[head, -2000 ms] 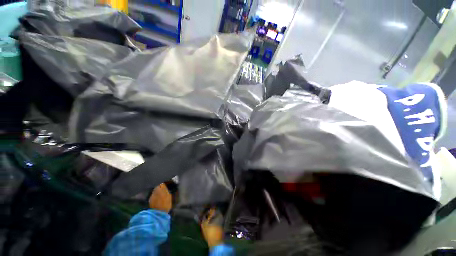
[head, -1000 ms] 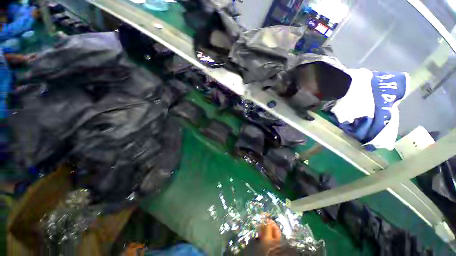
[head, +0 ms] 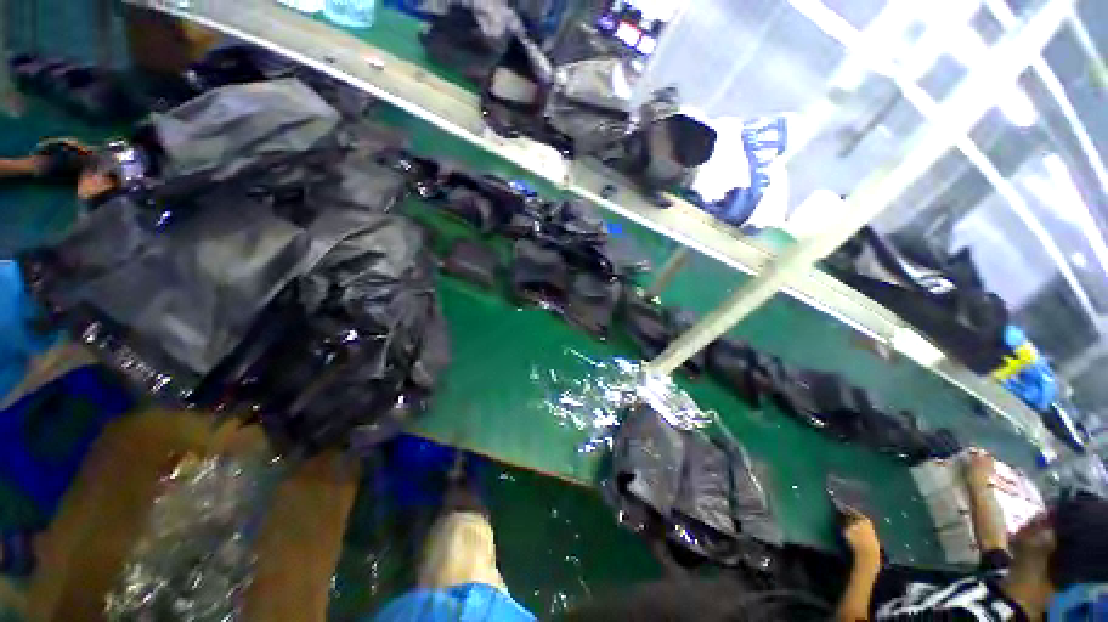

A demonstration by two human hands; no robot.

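Note:
Neither of my hands can be made out. A blue garment (head: pixel 450 604) and a pale beige shape (head: pixel 459 549), perhaps a leg, show at the bottom edge. A large heap of black bags (head: pixel 207 267) lies at the left on the green bench (head: pixel 492 383). Small black packets (head: pixel 595 298) run in a slanting row along the bench. Silvery clear film (head: pixel 583 395) lies crinkled near the middle, beside a group of grey-black bagged pieces (head: pixel 693 474) at the bench's near edge.
A pale slanting upright (head: pixel 838 219) crosses the view. The raised shelf edge (head: pixel 425 107) holds black bags and a blue-and-white cloth (head: pixel 759 164). Another person's hand (head: pixel 860 535) is at lower right by white cartons (head: pixel 954 504); another hand (head: pixel 95 180) is at left. An open brown carton (head: pixel 286 535) stands below.
The view has turned away from the large grey bags and shifted right, bringing in the cartons and the person at right. The hand seen over the silvery film is gone from view.

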